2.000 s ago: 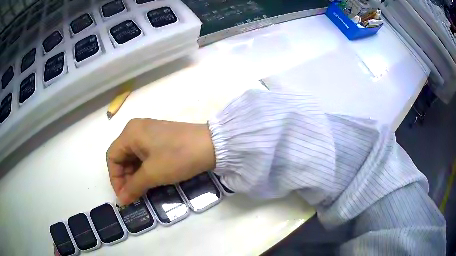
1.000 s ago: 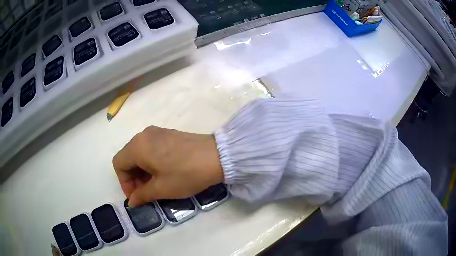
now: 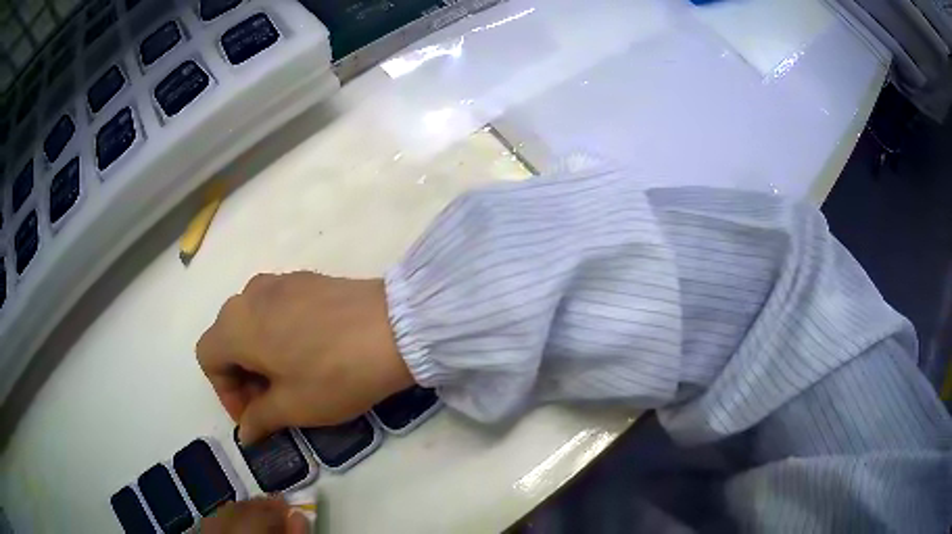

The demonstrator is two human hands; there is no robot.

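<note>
A row of dark rounded units with pale rims [image 3: 205,475] lies on the bench at the lower left. My right hand [image 3: 298,349] has its fingertips pinched at the upper left corner of one unit [image 3: 276,461], which shows faint pale text. Whether the fingertips grip a film or the unit's edge is hidden. My right wrist and sleeve cover part of the row's right end. My left hand [image 3: 251,516] is just below this unit, mostly cut off by the bottom edge. Its fingers are on a small white piece [image 3: 303,505] with an orange-yellow line.
A thick white foam tray [image 3: 303,78] with rows of pocketed dark units fills the upper left. A short yellow blade-like piece [image 3: 199,227] lies beside it. A clear plastic sheet [image 3: 668,115] covers the bench's right part. A dark green mat [image 3: 365,23] is at the top.
The view has shifted, so the tray and bench sit further left. My left hand has come in at the bottom with the white piece. My right fingertips stay at the same unit's corner.
</note>
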